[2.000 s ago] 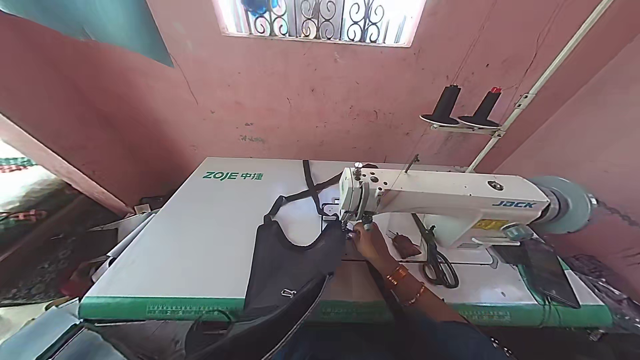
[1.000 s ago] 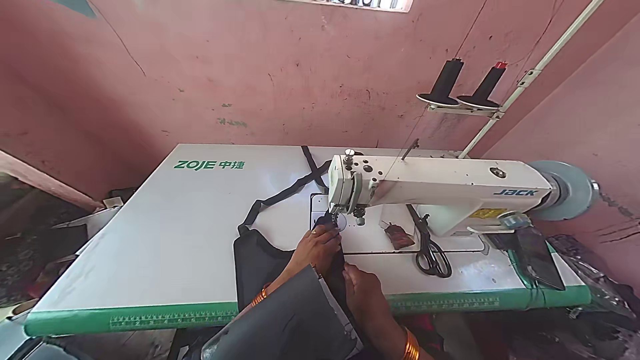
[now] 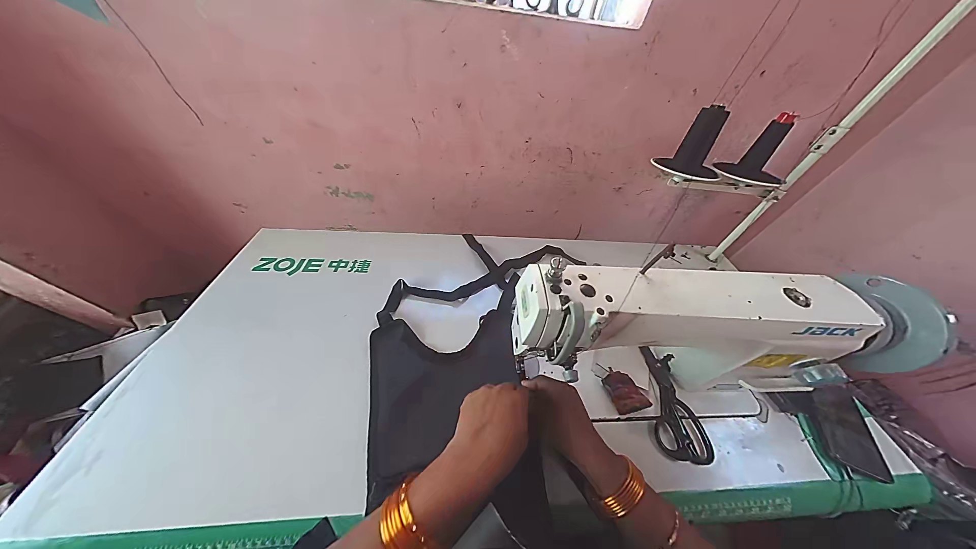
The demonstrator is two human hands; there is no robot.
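Both my hands are close together just in front of the needle area of a white Jack sewing machine (image 3: 709, 305). My left hand (image 3: 492, 423) grips the edge of a dark fabric piece (image 3: 427, 389) with a curved neckline and narrow straps. Beside it, my right hand (image 3: 560, 415) pinches the same edge, its fingertips near the presser foot. The fabric lies flat left of the machine head and hangs over the front edge between my arms. A dark strap (image 3: 450, 292) loops from its top toward the back. The needle and fingertips are partly hidden.
Right of my hands lie black-handled scissors (image 3: 682, 435) and a small dark red packet (image 3: 627, 391). A dark phone-like slab (image 3: 850, 435) rests at the right. Two black thread cones (image 3: 700, 145) stand on a rack behind. A green measuring strip (image 3: 732, 499) runs along the white table's front edge.
The dark fabric now lies spread left of the machine head, its neckline in view; a second earlier my left forearm and a fold covered much of it. My hands have come side by side.
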